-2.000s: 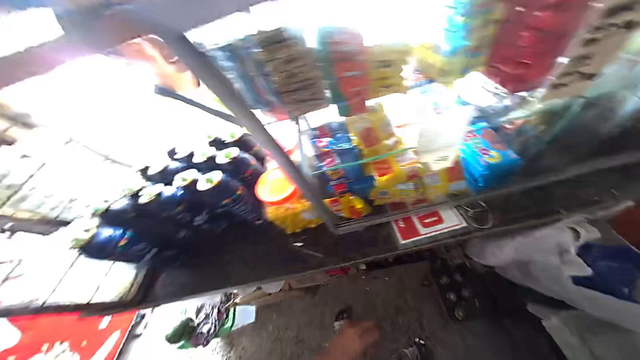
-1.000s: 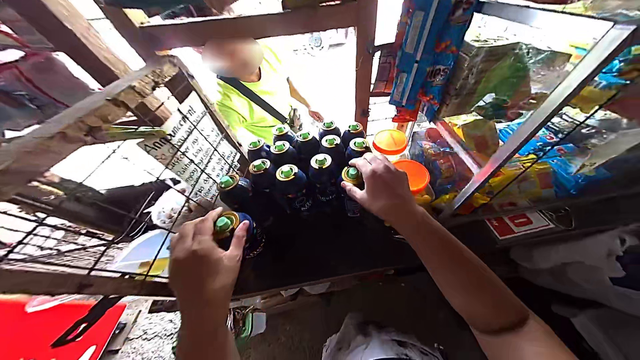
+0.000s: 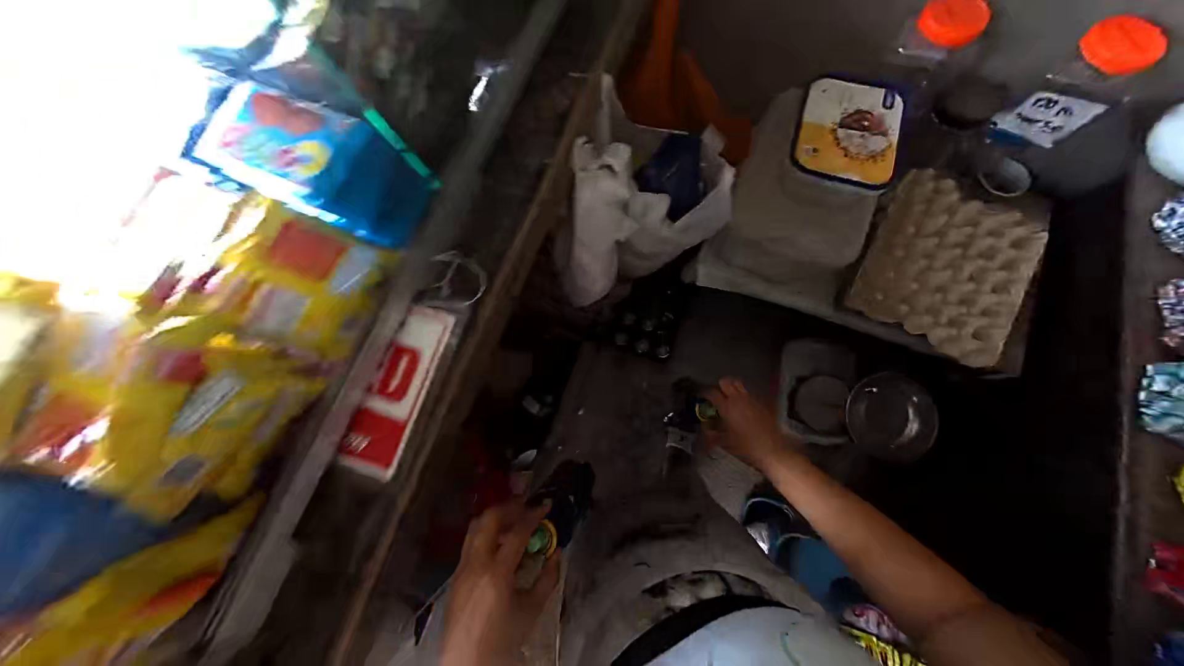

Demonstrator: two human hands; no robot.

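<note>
My left hand point(image 3: 504, 555) is closed around the neck of a dark bottle point(image 3: 566, 495) with a green and gold cap, low at the centre-left of the head view. Farther right, my right hand point(image 3: 735, 421) grips a second dark bottle point(image 3: 684, 416) by its capped top, above the dim floor. The bottles are apart from each other, and their lower parts blur into the dark. Beside my right hand are a small scale-like object point(image 3: 819, 393) and a round clear bowl point(image 3: 891, 416).
The counter edge point(image 3: 462, 370) with a red and white sign point(image 3: 398, 393) runs along the left, beside yellow packets point(image 3: 185, 398). Dark bottles point(image 3: 645, 324) stand on the floor. An egg tray point(image 3: 953, 268), a lidded tub point(image 3: 849, 132) and a white plastic bag point(image 3: 610, 213) lie beyond.
The view has swung from the counter down to the floor area. Both hands, at bottles on the counter a second ago, now hold bottles away from it, over the floor.
</note>
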